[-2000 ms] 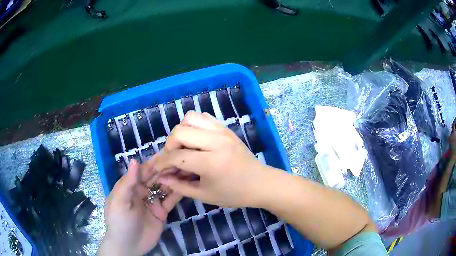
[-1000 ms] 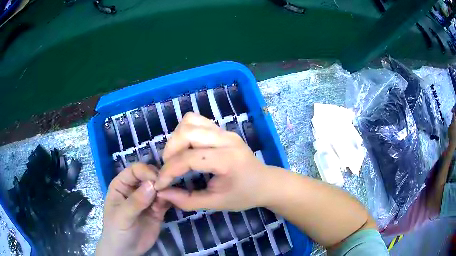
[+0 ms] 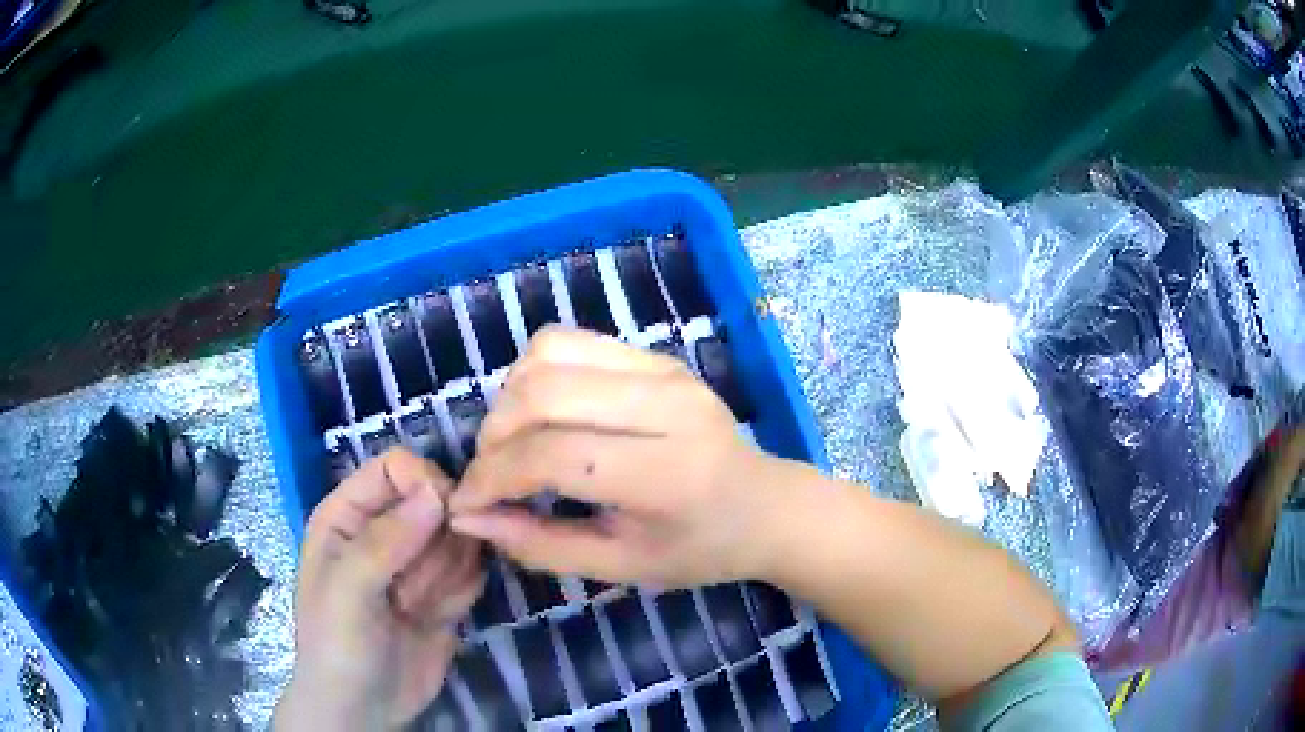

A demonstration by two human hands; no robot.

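A blue tray (image 3: 487, 238) holds rows of short black curved pieces (image 3: 616, 651) with pale strips between them. My left hand (image 3: 375, 586) is over the tray's lower left part, fingers curled inward. The tiny shiny metal parts seen in its palm earlier are now hidden by its fingers. My right hand (image 3: 608, 458) is over the tray's middle, thumb and forefinger pinched together at the left fingertips. Anything between these fingertips is too small to tell. Both hands cover part of the rows.
A loose black heap (image 3: 136, 572) lies left of the tray, beside another tray's blue edge at lower left. White sheets (image 3: 970, 401) and clear bags of black parts (image 3: 1131, 386) lie right. A green belt (image 3: 573, 107) runs behind, bearing dark pieces. A person's arm shows far right.
My left hand's fingers have curled over the palm that showed the metal parts. My right fingertips have met the left ones. The dark pieces on the belt have shifted right.
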